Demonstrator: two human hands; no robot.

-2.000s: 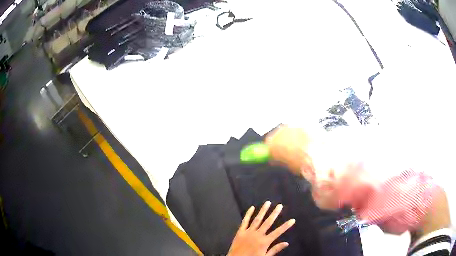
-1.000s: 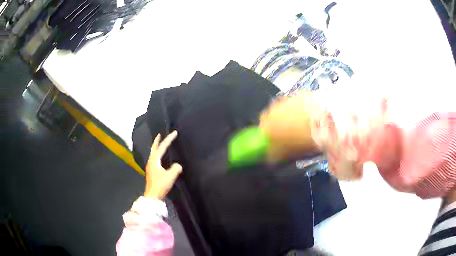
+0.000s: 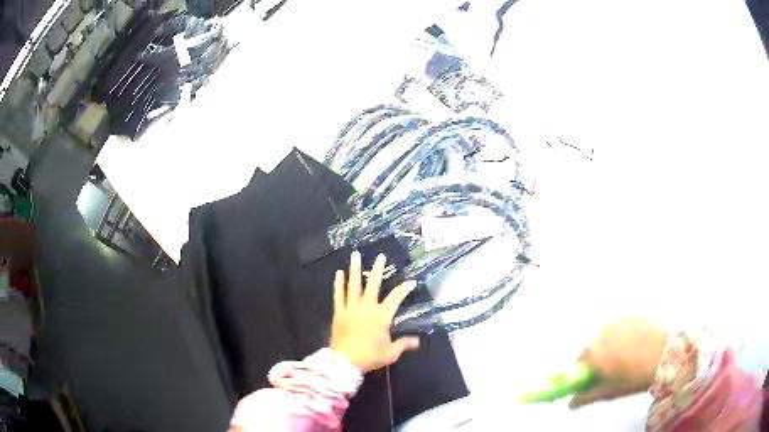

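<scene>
Black tote bags (image 3: 261, 278) lie fanned in a pile on the white-covered table. Their film-wrapped handles (image 3: 472, 196) loop out to the right of the pile. My left hand (image 3: 367, 321) lies flat with fingers spread on the top bag, near where the handles join; it holds nothing. My right hand (image 3: 624, 359) is at the lower right, off the bags, blurred, and closed around a green-handled tool (image 3: 561, 384). The tool's blade cannot be made out.
The white table cover (image 3: 624, 211) shows glare. Another pile of black bags with wrapped handles (image 3: 160, 72) is at the table's far left. Grey floor (image 3: 110, 337) lies left of the table. Racks (image 3: 59, 59) stand at the upper left.
My left hand has moved right across the bags, toward the handles. My right hand with the green tool has moved off the bags to the lower right. More of the wrapped handles shows.
</scene>
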